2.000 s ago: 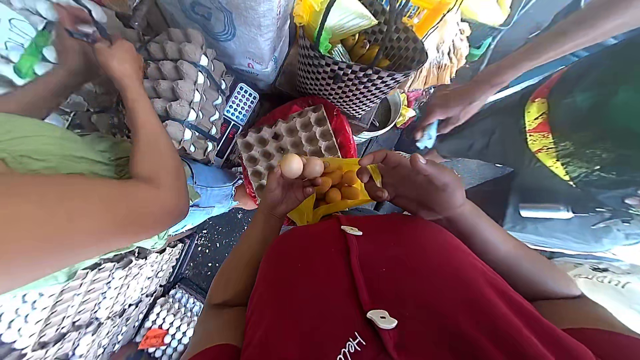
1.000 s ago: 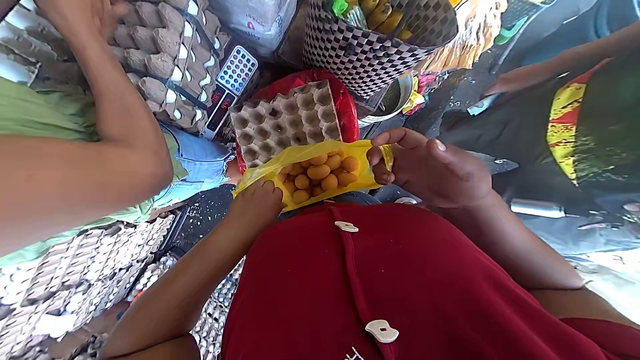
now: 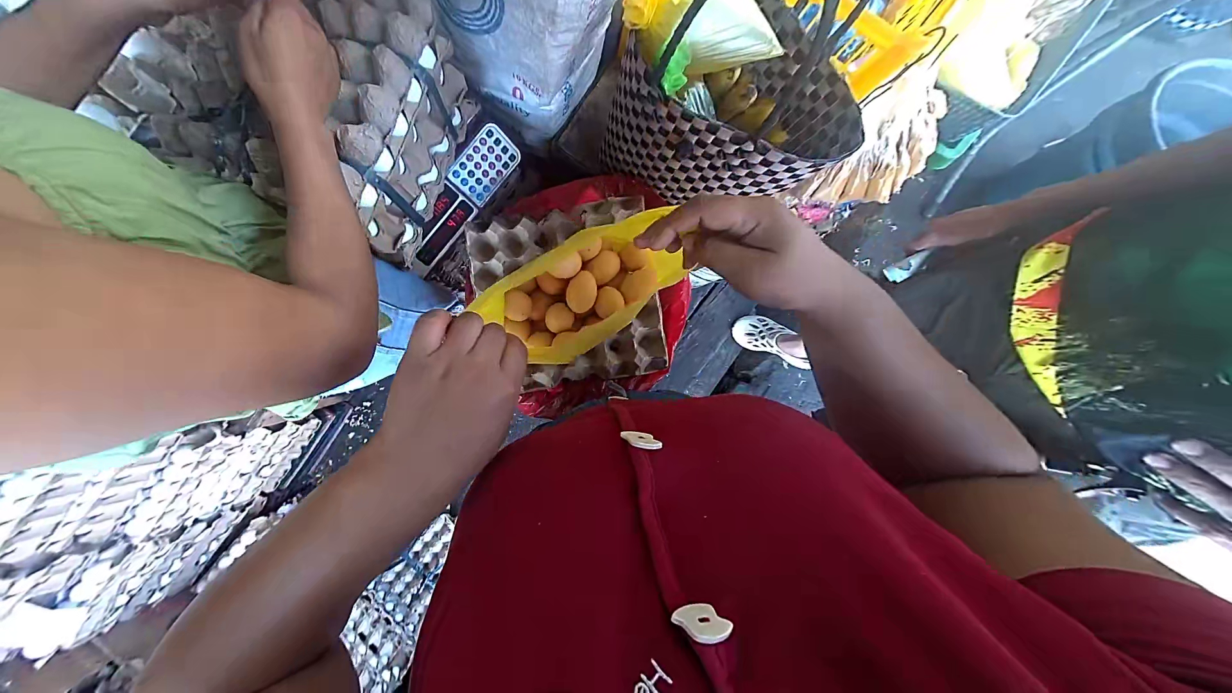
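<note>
A yellow plastic bag (image 3: pixel 496 306) gapes wide, with several eggs (image 3: pixel 581 292) inside; through the bag they look orange-yellow. My left hand (image 3: pixel 464 371) grips the bag's left edge with its fingers curled. At the bag's right end, my right hand (image 3: pixel 741 248) holds the rim between thumb and fingers. Below the bag lies a cardboard egg tray (image 3: pixel 626 348) with bare cups showing, on a red plastic bag (image 3: pixel 679 313). The bag covers the middle of the tray.
A digital scale (image 3: pixel 469 183) with a lit display stands behind left, beside strapped stacks of egg trays (image 3: pixel 390 106). A checkered woven basket (image 3: pixel 703 154) with bananas is behind. A co-worker's arm (image 3: pixel 322 202) reaches in from the left; another person's arm (image 3: pixel 1088 202) is at right.
Two seconds ago my left hand held two eggs above the bag; they have left my fingers, and that hand now grips the bag's left edge. The bag has been lifted over the tray.
</note>
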